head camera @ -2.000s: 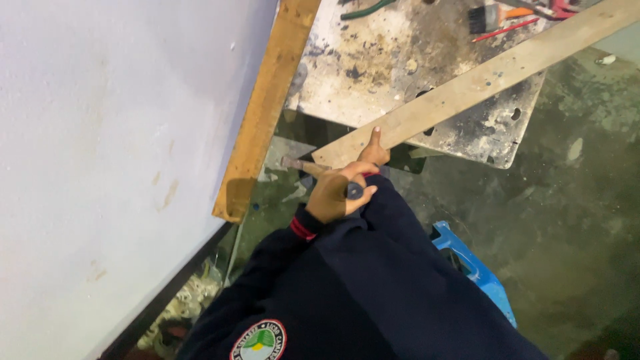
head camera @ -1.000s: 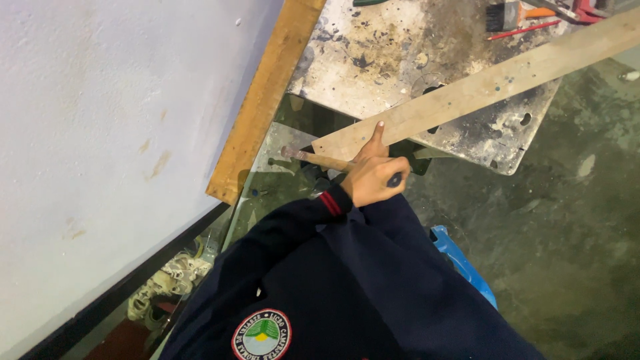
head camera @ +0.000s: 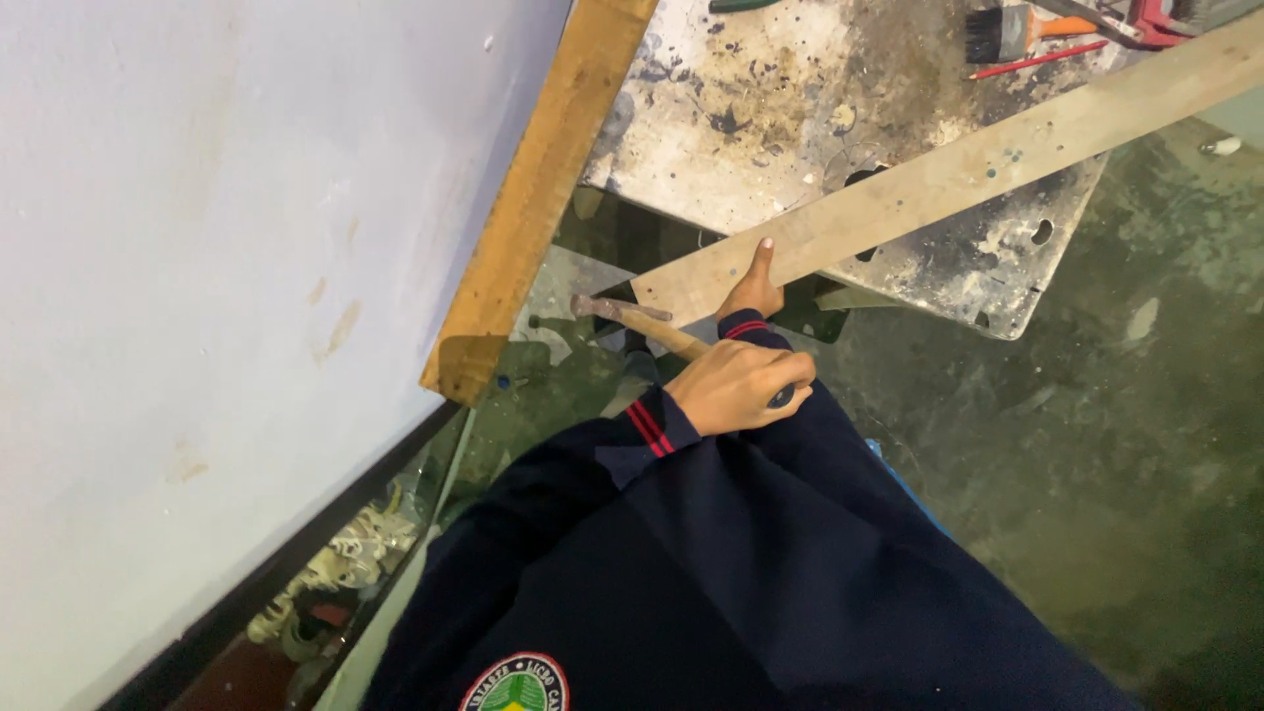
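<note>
My left hand (head camera: pixel 746 387) is closed around the handle of a hammer (head camera: pixel 657 331). The hammer's head points left, beside the near end of a long pale wooden board (head camera: pixel 918 205). My right hand (head camera: pixel 752 286) grips that board near the same end, its thumb lying on the upper face and its fingers hidden underneath. Running diagonally, the board crosses a paint-stained worktable (head camera: pixel 731 118) and passes beyond the view at the upper right. The left hand is just below the right cuff; whether they touch cannot be told.
A yellowish wooden beam (head camera: pixel 533 197) runs along the pale wall or panel (head camera: pixel 217 227) at left. On the table lie a paintbrush (head camera: pixel 1002 35), a red pencil-like stick (head camera: pixel 1037 60) and a red-handled tool (head camera: pixel 1160 25). Part of a blue object (head camera: pixel 908 489) shows behind my right sleeve.
My left hand, still around the hammer handle, has drawn down from beside my right hand, uncovering the right cuff. My right hand keeps its hold on the board.
</note>
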